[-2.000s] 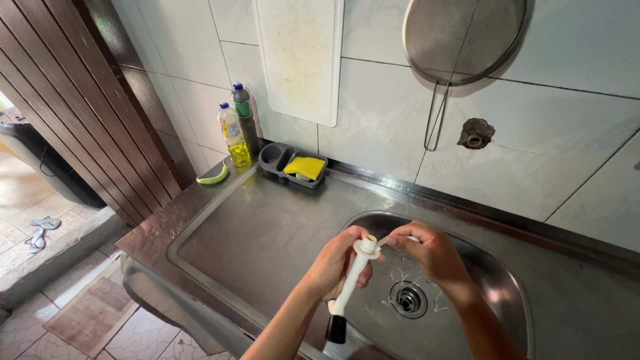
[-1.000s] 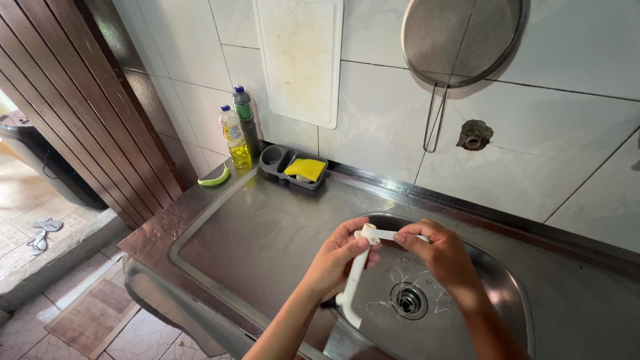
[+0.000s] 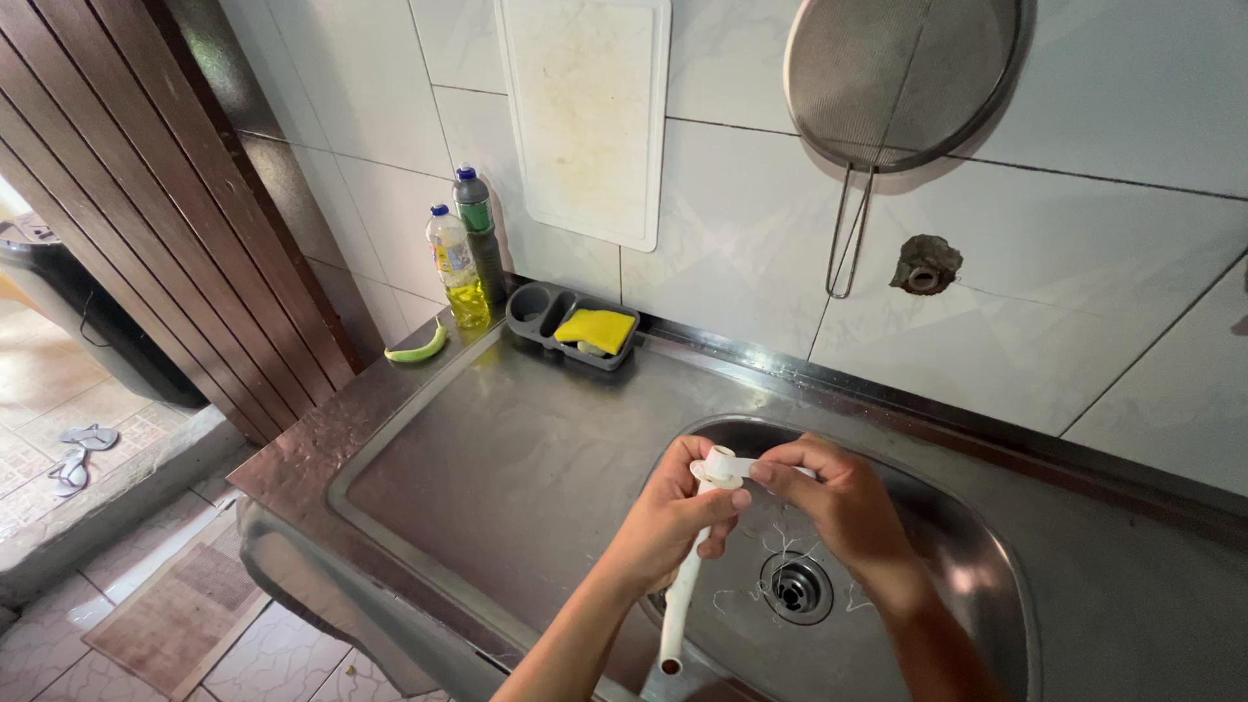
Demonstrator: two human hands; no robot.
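Observation:
My left hand [image 3: 682,512] grips a white plastic faucet [image 3: 685,595] just below its collar, with the threaded end up and the open spout hanging down over the sink's near edge. Between my right thumb and fingers is a strip of white thread seal tape [image 3: 741,467], which runs to the threaded end and lies around it. My right hand [image 3: 824,487] is close beside the left, above the steel sink basin [image 3: 985,556]. Thin white strands lie about the drain [image 3: 796,587].
A broken hole with a pipe fitting [image 3: 924,278] is in the tiled wall. A strainer [image 3: 907,78] and a white cutting board [image 3: 590,117] hang there. A grey caddy [image 3: 619,359] with a yellow sponge [image 3: 595,330], two bottles [image 3: 468,302] and a green banana [image 3: 417,348] stand at the back left.
The faucet has turned in my left hand; its black part, seen two seconds ago, is out of sight and the spout end now faces me. The tape is still between my hands.

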